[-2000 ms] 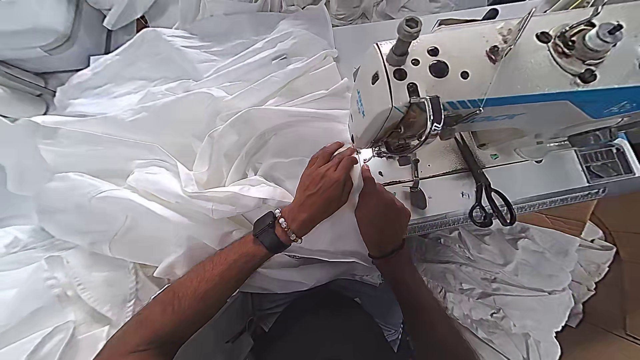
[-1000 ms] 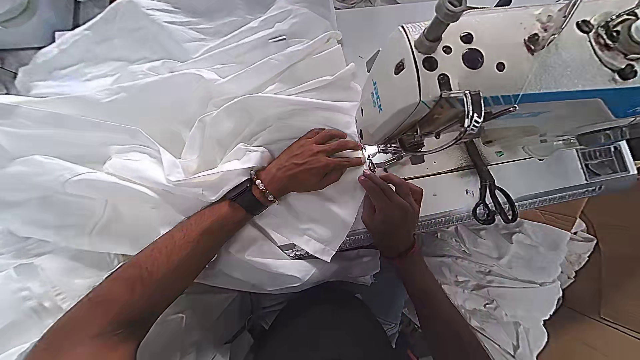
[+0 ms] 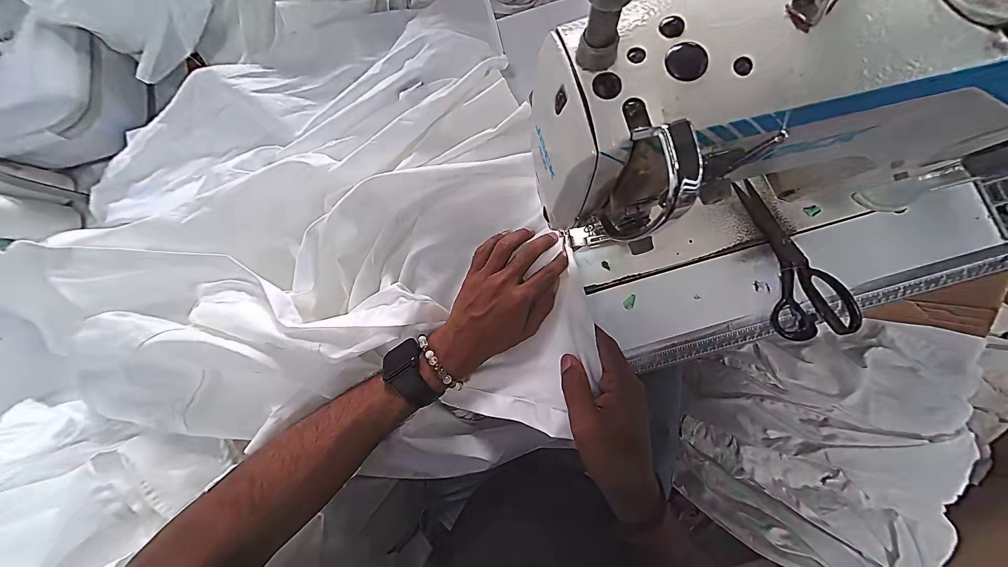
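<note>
White fabric (image 3: pixel 425 205) lies in folds across the left of the sewing machine (image 3: pixel 748 71), its right edge under the presser foot (image 3: pixel 584 236). My left hand (image 3: pixel 508 303), with a watch and beaded bracelet at the wrist, presses flat on the fabric, fingertips beside the foot. Nearer my body, my right hand (image 3: pixel 610 409) pinches the fabric's edge between thumb and fingers. The needle tip cannot be made out.
Black-handled scissors (image 3: pixel 799 272) lie on the machine bed, right of the foot. A measuring tape (image 3: pixel 890 295) runs along the bed's front edge. Gathered white cloth (image 3: pixel 827 425) hangs below at the right, near brown cardboard (image 3: pixel 957 303).
My right hand has moved from beside the presser foot down toward my body, onto the fabric's edge. My left hand has stayed on the fabric near the foot.
</note>
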